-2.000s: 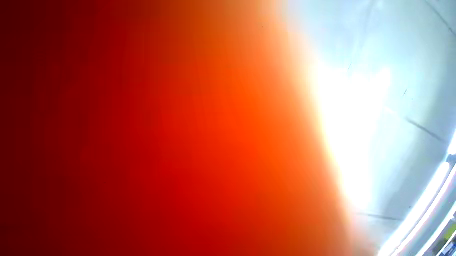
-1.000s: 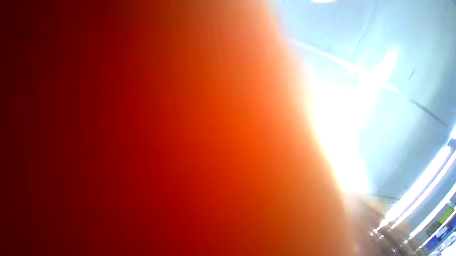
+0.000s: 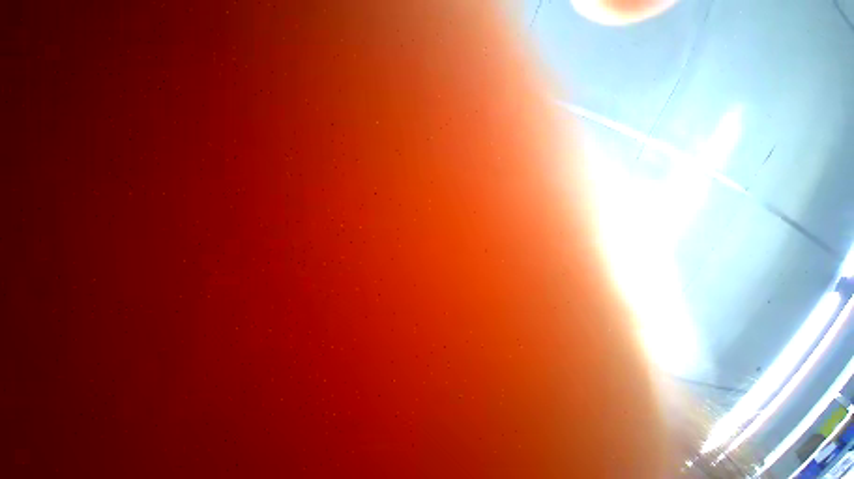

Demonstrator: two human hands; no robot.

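A blurred red-orange mass (image 3: pixel 375 243) fills the left and middle of the head view. It looks like fingers very close to the lens; which hand they belong to cannot be told. A small rounded pinkish-orange shape (image 3: pixel 625 7) is cut off by the top edge and may be a fingertip. No held object can be made out. Everything behind the red mass is hidden.
A pale ceiling (image 3: pixel 796 122) with thin dark lines and strong white glare shows at the right. Bright tube lights (image 3: pixel 782 370) curve along the lower right rim. Small yellow-green and blue patches show in the lower right corner. Brownish strands, perhaps hair, lie beside them.
The rounded pinkish-orange shape has come further into view at the top. The ceiling lines and lights have shifted slightly. The red mass still covers most of the view.
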